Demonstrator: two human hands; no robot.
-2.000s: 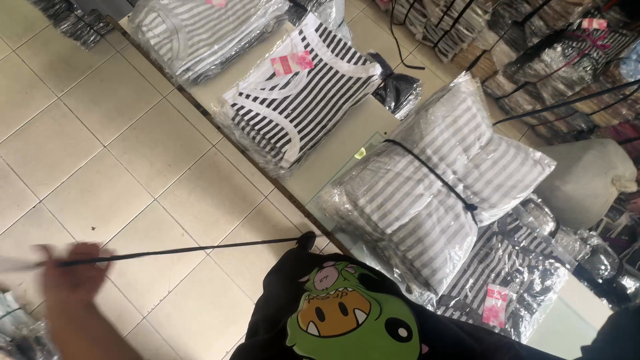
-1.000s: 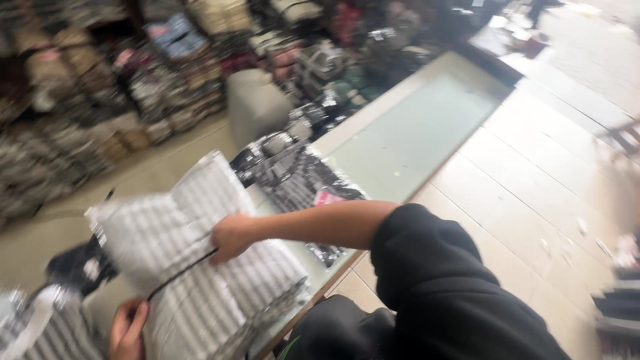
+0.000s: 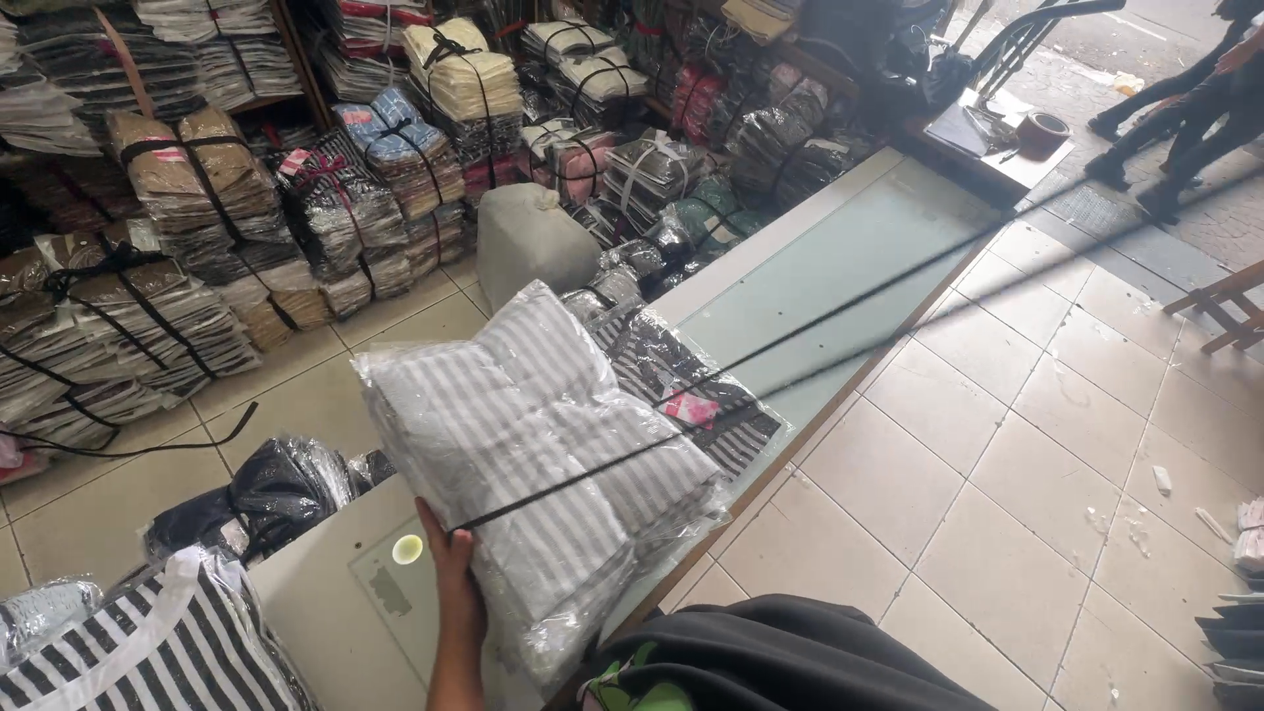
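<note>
A stack of grey-and-white striped garments in clear plastic (image 3: 553, 444) lies on the glass-topped counter (image 3: 790, 276). At the stack's left edge is my left hand (image 3: 452, 563), its thumb and fingers pinching a black cord (image 3: 573, 482). The cord crosses over the stack, and two taut strands run up to the right and out of the frame. My right hand is out of view. Beyond the stack lies a packed dark striped garment (image 3: 701, 395) with a pink tag. A black-and-white striped garment in plastic (image 3: 148, 642) is at the lower left.
Tied garment bundles (image 3: 207, 188) line the far side, with a pale sack (image 3: 533, 237) before them. A dark plastic-wrapped bundle (image 3: 267, 494) sits beside the counter. A tape roll (image 3: 1043, 133) rests at its far end. People's legs (image 3: 1175, 128) show at upper right, past the tiled floor (image 3: 958, 494).
My right hand, on the stack a second ago, has left the view. The cord now stretches in taut strands to the upper right. The view has swung strongly since the oldest frame.
</note>
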